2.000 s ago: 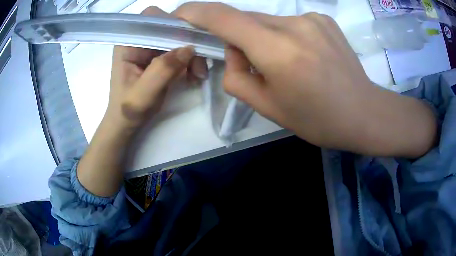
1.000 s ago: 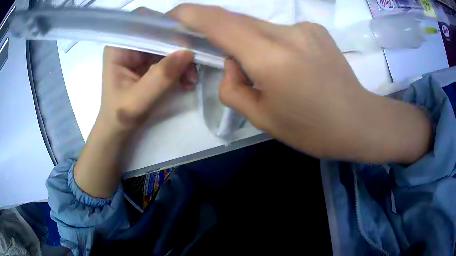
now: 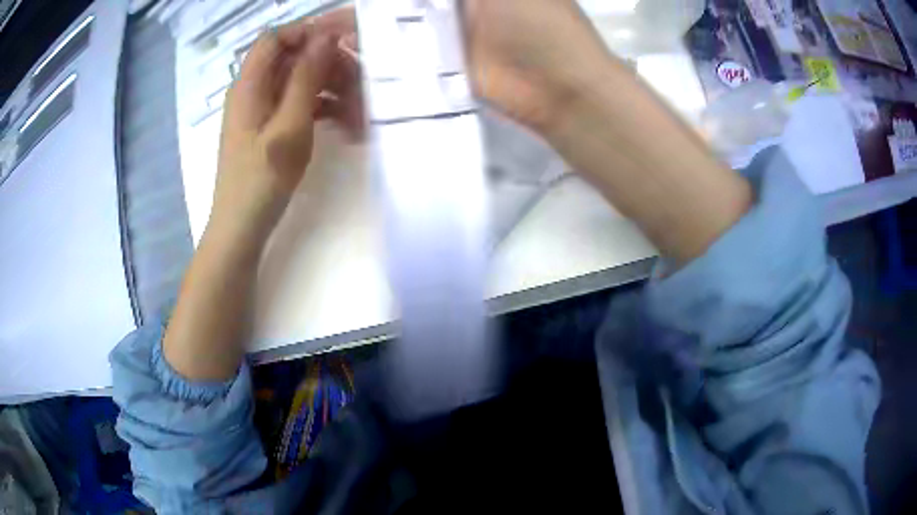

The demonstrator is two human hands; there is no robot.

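A long white-silver panel frame [image 3: 430,231] stands lengthwise in front of me, its near end blurred and hanging over the bench's front edge. Its raised central bracket [image 3: 417,60] shows near the top of the picture. My right hand [image 3: 523,55] holds the frame at its right side, partly cut off by the top edge. My left hand [image 3: 297,86] is just left of the frame with fingers curled; whether it touches the frame is unclear. A grey, crumpled piece [image 3: 518,166], perhaps cloth or film, lies on the white sheet right of the frame.
Translucent squeeze bottles lie at the right, one [image 3: 749,116] with a yellow-green tip, beside a colourful printed sheet [image 3: 784,50]. White pieces with openings [image 3: 226,50] lie behind my left hand. A white board [image 3: 60,241] is at the left.
The frame has turned from crosswise to lengthwise, its near end now towards me. My right hand has moved up and left, and my left hand's fingers have come away from their earlier pinch.
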